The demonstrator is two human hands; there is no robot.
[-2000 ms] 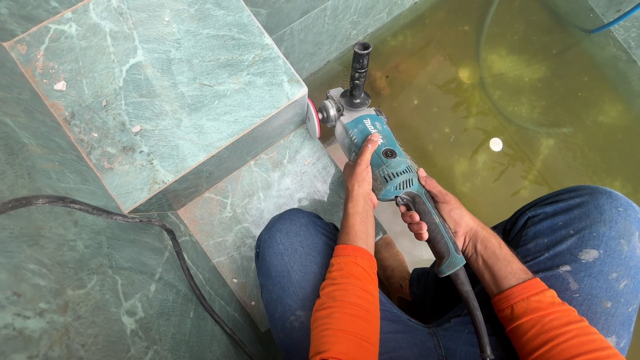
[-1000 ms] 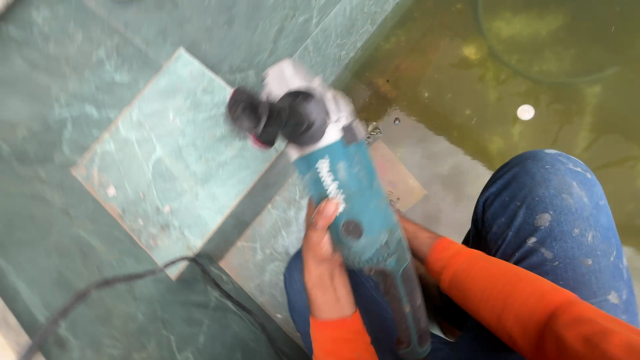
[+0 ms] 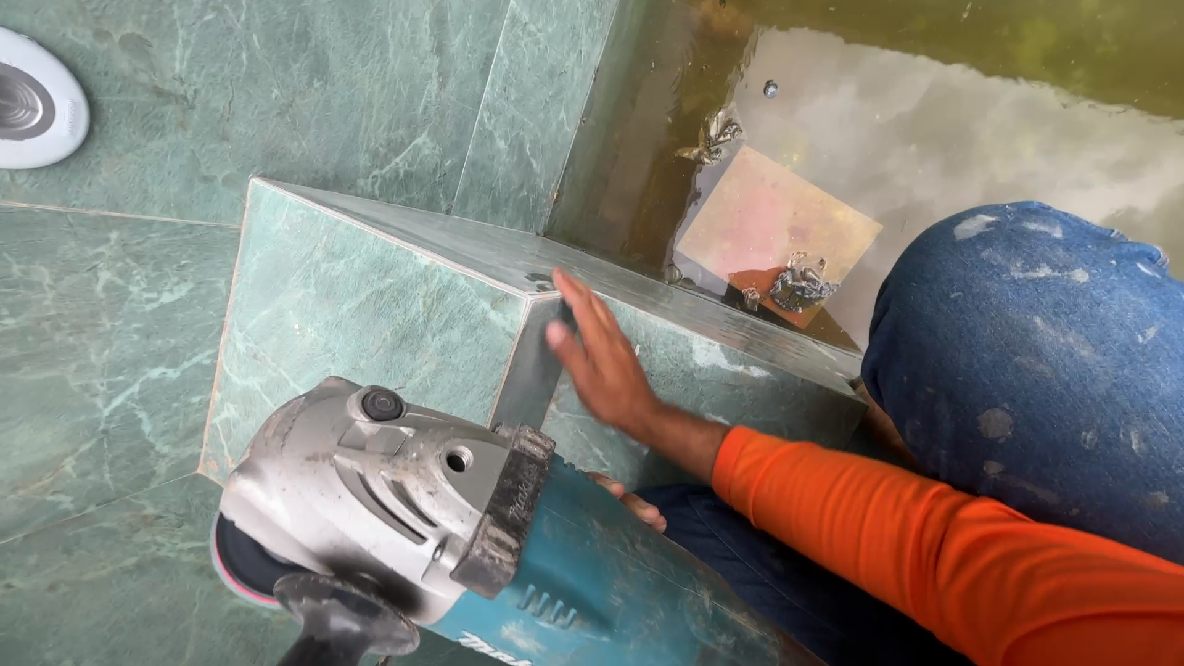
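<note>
My right hand (image 3: 606, 365), in an orange sleeve, has its fingers apart at the top corner of a green, white-veined stone-clad block (image 3: 370, 296); its fingertips are at or against the edge. A teal and silver Makita angle grinder or polisher (image 3: 481, 509) is held up close to the camera at the lower left. A dark disc with a pinkish rim (image 3: 245, 560) and a black side handle (image 3: 347, 620) show at its head. My left hand cannot be seen. Bare toes (image 3: 638, 504) seem to show just past the tool's body.
Murky water (image 3: 925, 83) lies beyond the block, with a square tile-like piece (image 3: 782, 231) in it. A lower stone step (image 3: 740, 379) adjoins the block. My knee in stained jeans (image 3: 1027, 370) is at the right. A rounded white and grey object (image 3: 42, 102) lies at the upper left.
My right hand has left the tool and is now at the block's corner. The tool, at the block's edge two seconds ago, has come up close to the camera. The view has shifted.
</note>
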